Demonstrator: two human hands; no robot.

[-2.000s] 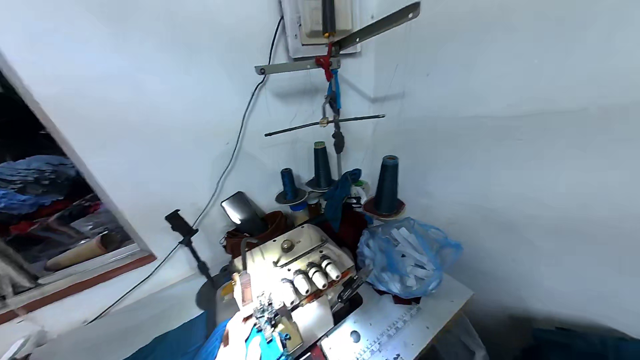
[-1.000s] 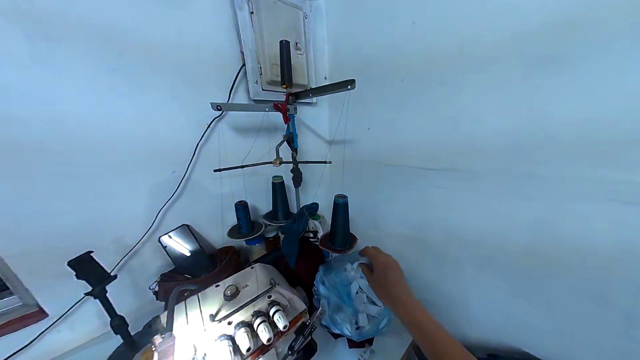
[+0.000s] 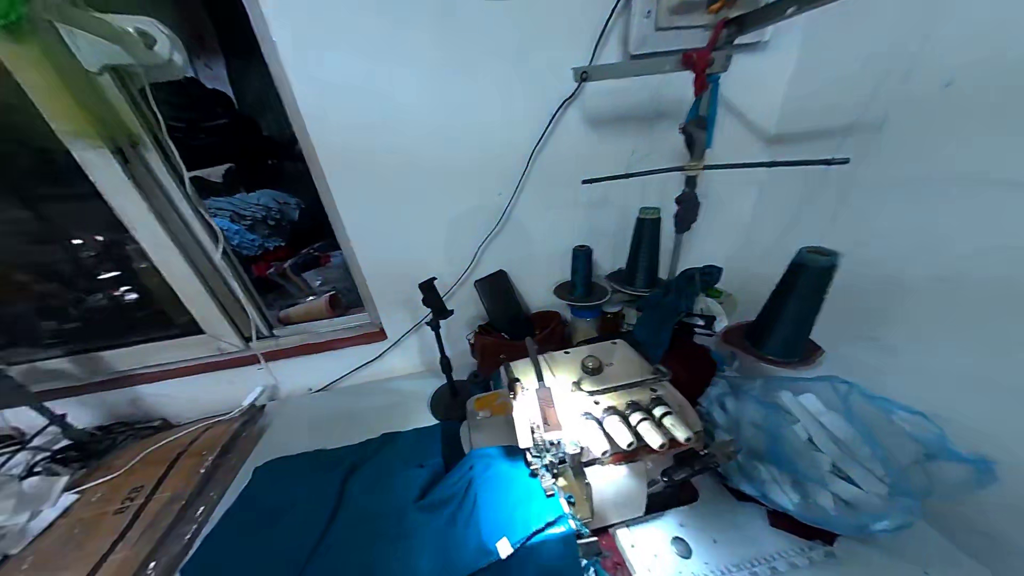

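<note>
Neither my left hand nor my right hand shows in the head view now. Teal fabric lies spread at the left of an overlock sewing machine, its right edge at the lit needle area. On the fabric near that edge is a small white piece. To the machine's right sits a translucent blue plastic bag holding white strips. Behind stand dark teal thread cones, the largest at the right.
A phone leans in a reddish-brown container. Beside it stands a phone holder. A thread stand rises behind the machine. A cardboard box is at lower left, below a window. Walls meet in the corner at right.
A hand that reached into the blue bag one second ago is out of view. The view has swung left and down, bringing the window and teal fabric into sight.
</note>
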